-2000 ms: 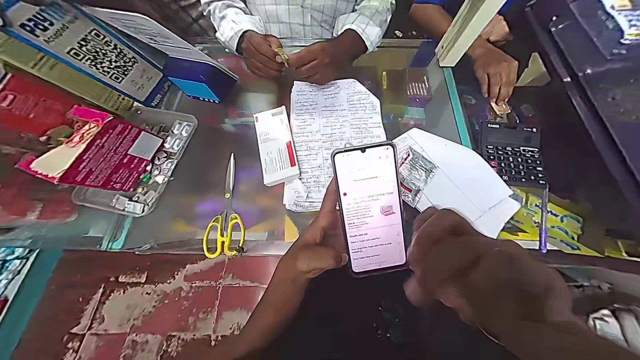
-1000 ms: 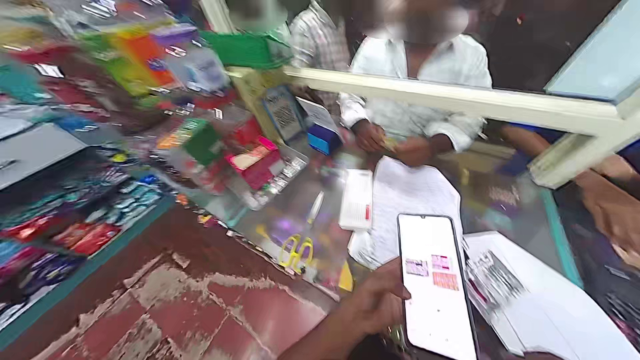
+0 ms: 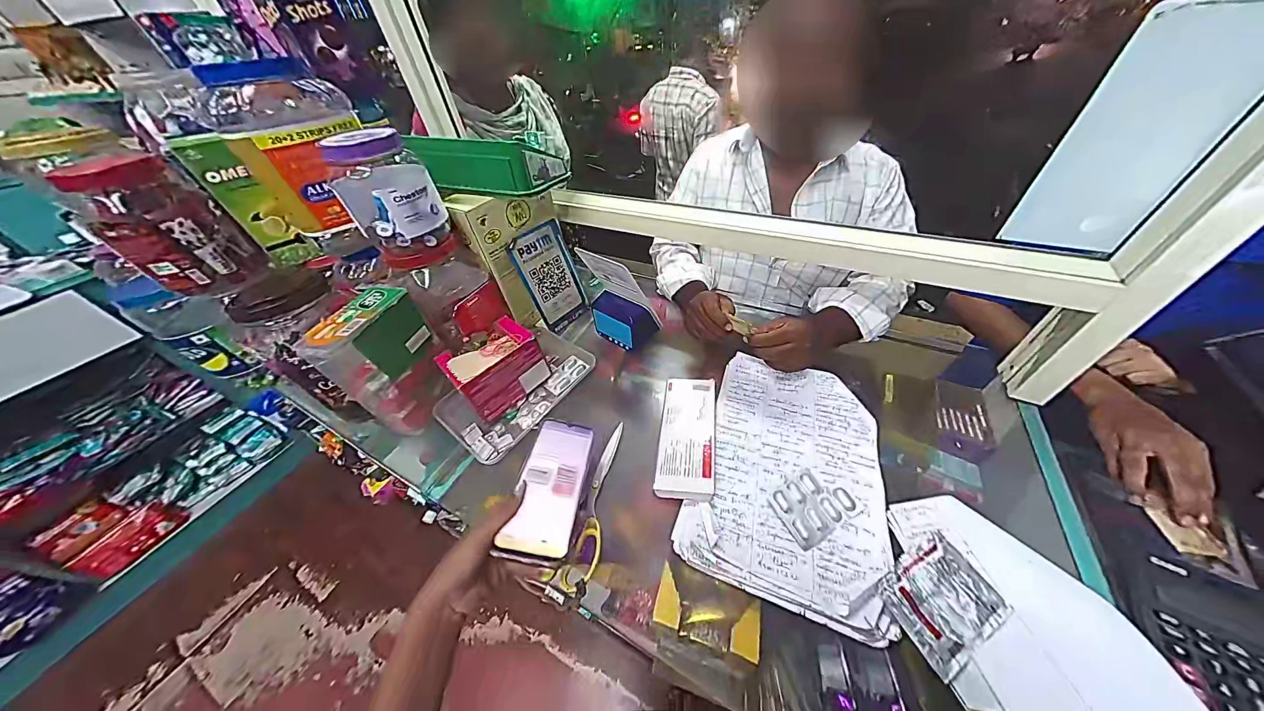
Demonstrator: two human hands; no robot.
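Observation:
My left hand (image 3: 477,563) holds a smartphone (image 3: 546,491) with a lit screen, over the counter's near edge. Scissors with yellow handles (image 3: 590,541) lie just right of the phone, partly hidden by it. Farther right are a white medicine box (image 3: 685,439) and a stack of handwritten sheets (image 3: 800,434). A silver blister strip (image 3: 814,508) lies on the sheets. Another foil strip (image 3: 946,602) rests across the white paper (image 3: 1047,612) at the right. My right hand is out of view.
A person in a checked shirt (image 3: 790,188) stands across the glass counter, both hands around a small item. Another person's hand (image 3: 1150,449) is at the right, by a calculator (image 3: 1205,632). Plastic jars (image 3: 390,197), a QR stand (image 3: 548,276) and a tray of strips (image 3: 494,439) stand left.
The phone has moved left to beside the scissors. A blister strip now shows on the handwritten sheets. My right hand, near the phone two seconds ago, has left view. The view has shifted.

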